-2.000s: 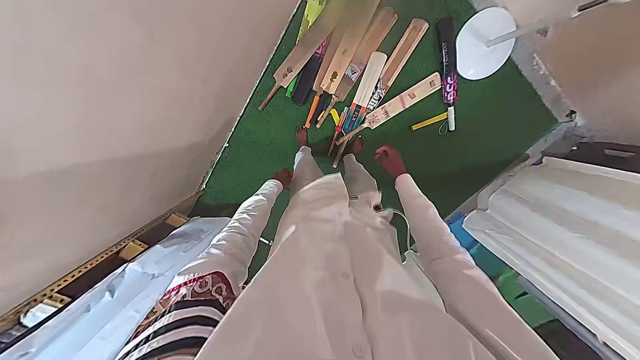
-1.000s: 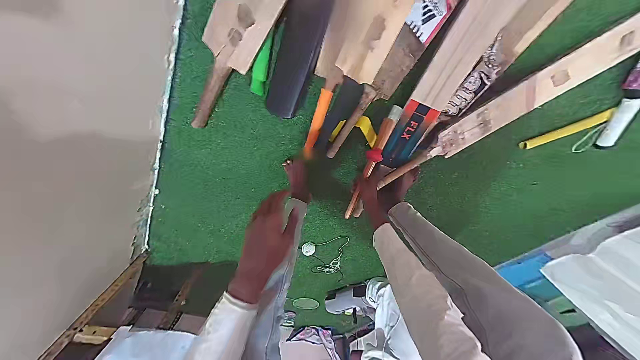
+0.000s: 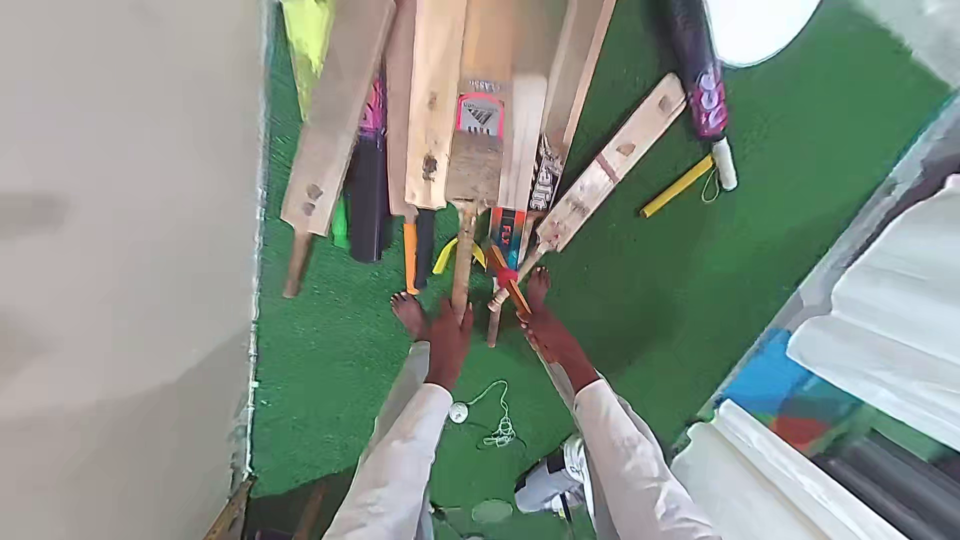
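Observation:
My left hand (image 3: 448,343) is closed around the bare handle (image 3: 463,270) of a worn wooden cricket bat (image 3: 474,169), which bears a pink-edged sticker. My right hand (image 3: 556,346) has its fingers on the lower end of an orange-brown handle (image 3: 516,291) with a red band; part of this grip is hidden. Beside that handle lies a pale bat with a blue and red lower part (image 3: 507,229). Another wooden bat (image 3: 611,165) slants away to the right, its handle close to my right hand. More bats, including one with an orange handle (image 3: 410,255), lie to the left.
A wall (image 3: 135,225) borders the green carpet (image 3: 322,390) on the left. A purple-and-black bat (image 3: 705,97) and a yellow strip (image 3: 677,186) lie at right. White cord (image 3: 500,433) is between my legs. White sheets (image 3: 885,277) hang over things at lower right.
My left hand, apart from the bats one second ago, now holds a bare bat handle. Two seconds ago both hands were away from the bats. The view has shifted considerably.

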